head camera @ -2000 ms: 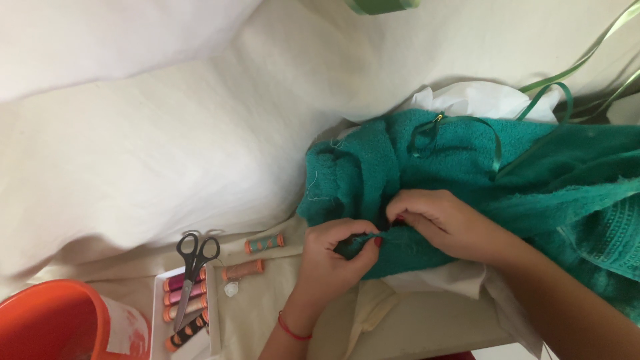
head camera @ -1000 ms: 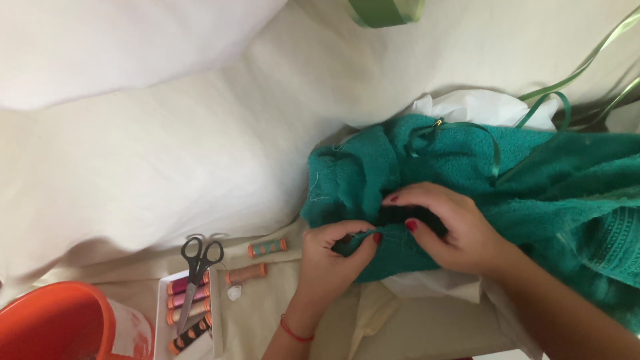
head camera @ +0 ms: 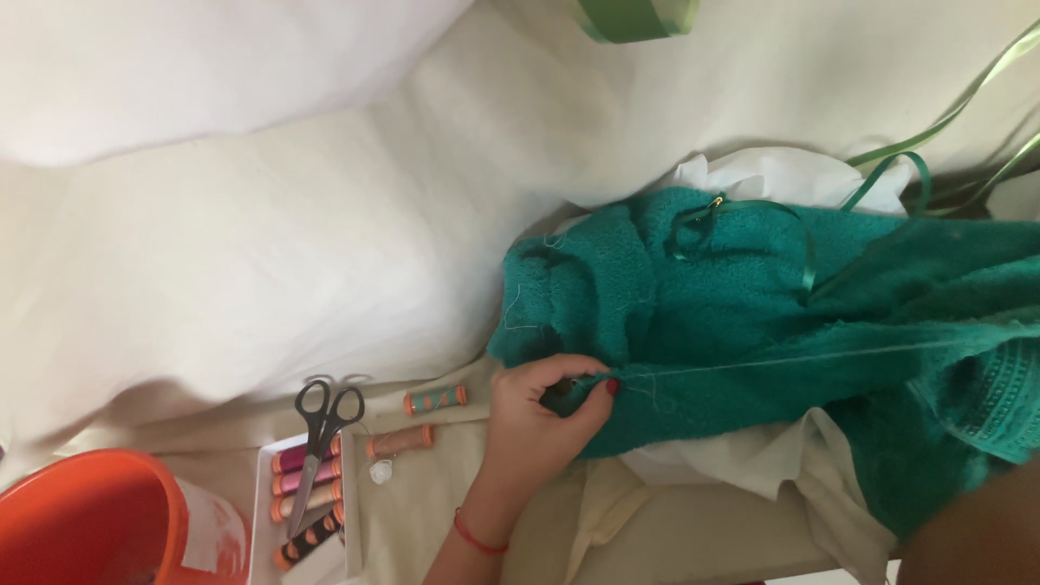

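Observation:
My left hand (head camera: 556, 414) pinches an edge of the teal terry cloth (head camera: 731, 276) between thumb and fingers. From that pinch a thin pale thread (head camera: 780, 359) runs taut to the right, across the cloth. My right hand is out of the picture; part of the right arm (head camera: 975, 528) shows, blurred, at the lower right corner. A narrow dark green ribbon (head camera: 768, 205) with a small gold-coloured pin lies on the cloth. Loose thread ends cling to the cloth's left part. No needle can be made out.
Black-handled scissors (head camera: 313, 455) lie over a white tray (head camera: 264, 504) of thread spools. A teal thread spool (head camera: 435, 399) and a tan thread spool (head camera: 400, 440) lie beside it. An orange bucket (head camera: 175, 520) stands lower left. Green ribbon (head camera: 630, 20) hangs at the top.
My right hand has left the cloth near my left hand and moved out of view to the right. The thread now stretches that way. My left hand keeps its pinch.

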